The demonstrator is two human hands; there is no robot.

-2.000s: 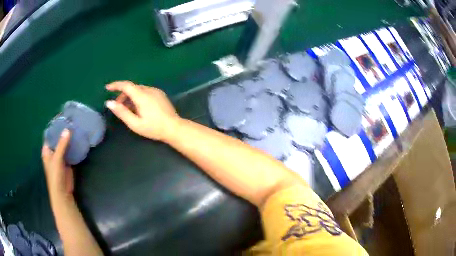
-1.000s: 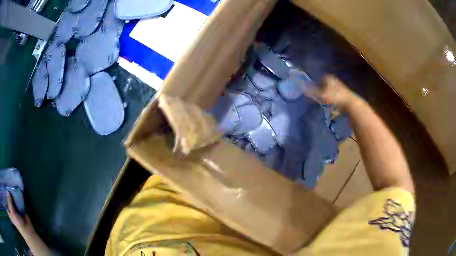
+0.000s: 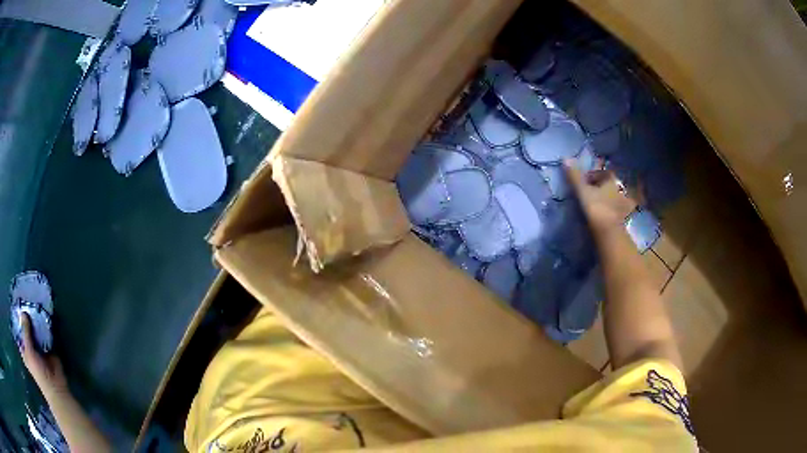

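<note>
Many blue-grey oval end caps (image 3: 522, 212) lie in a pile inside an open brown carton (image 3: 354, 115). My right hand (image 3: 603, 190) reaches down into the carton, its fingers at the caps there; whether it grips one cannot be told. My left hand (image 3: 40, 354) is at the far left edge, out over the dark bench, holding a pair of end caps (image 3: 32, 305) with its thumb on them. Several more end caps (image 3: 193, 155) lie overlapping on the bench at the upper left.
A blue-and-white printed sheet (image 3: 283, 62) lies beside the caps at the carton's left wall. A torn flap (image 3: 341, 212) stands at the near corner of the carton. A grey bar (image 3: 62, 16) crosses the top left corner. The carton's bare bottom (image 3: 681, 292) shows at right.
The view has turned from the bench to the carton. My right hand has gone from over the bench into the carton, lately moving slightly lower. My left hand still holds its caps.
</note>
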